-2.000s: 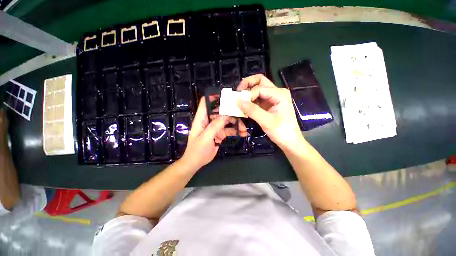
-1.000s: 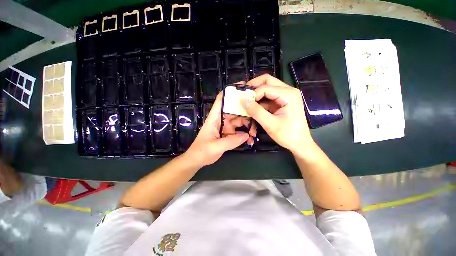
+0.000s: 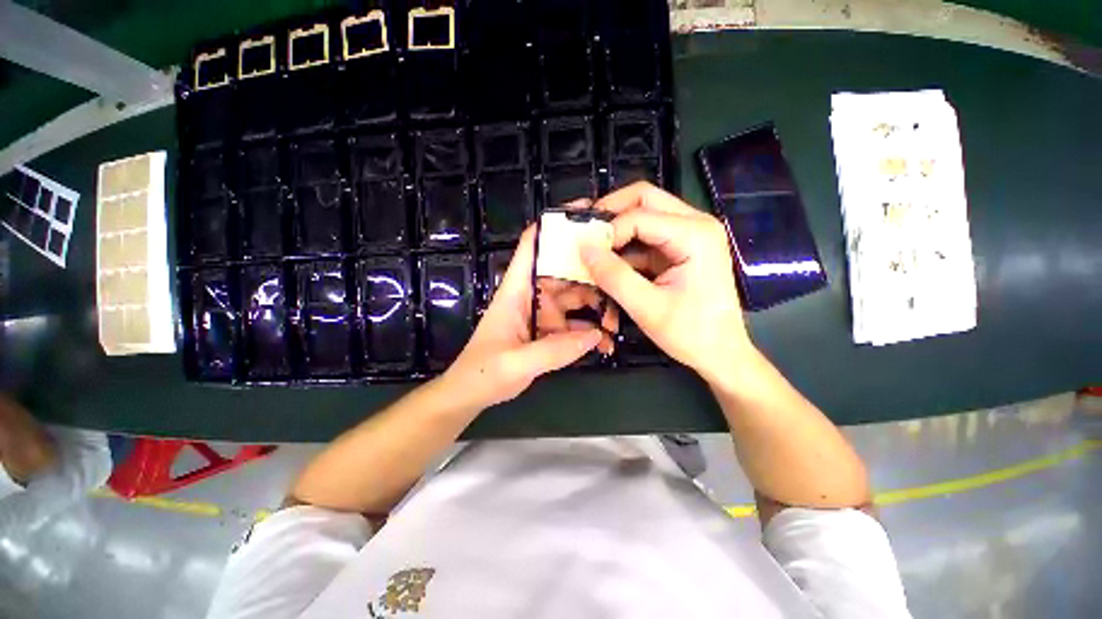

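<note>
My left hand (image 3: 514, 320) holds a thin black frame (image 3: 537, 296) upright over the black blister tray (image 3: 326, 260). Its lower part is see-through, with fingers showing behind it. A pale square adhesive piece (image 3: 564, 247) lies over the upper part of the frame. My right hand (image 3: 671, 272) has its thumb on the piece's right side and its other fingers at the frame's top right corner. The fingertips behind the frame are partly hidden. Several yellow square outlines (image 3: 431, 28) show in the tray's top pockets.
A dark glossy block (image 3: 764, 218) lies right of the tray. A white liner stack with tan scraps (image 3: 904, 218) is further right. A tan adhesive sheet (image 3: 131, 254) and a white lattice liner (image 3: 40, 214) lie left. Another person's arm (image 3: 24, 441) shows at the left edge.
Since the first frame, the pale piece has come from in front of the frame onto its upper part, and my left hand has shifted right. Over the last second the hands barely move.
</note>
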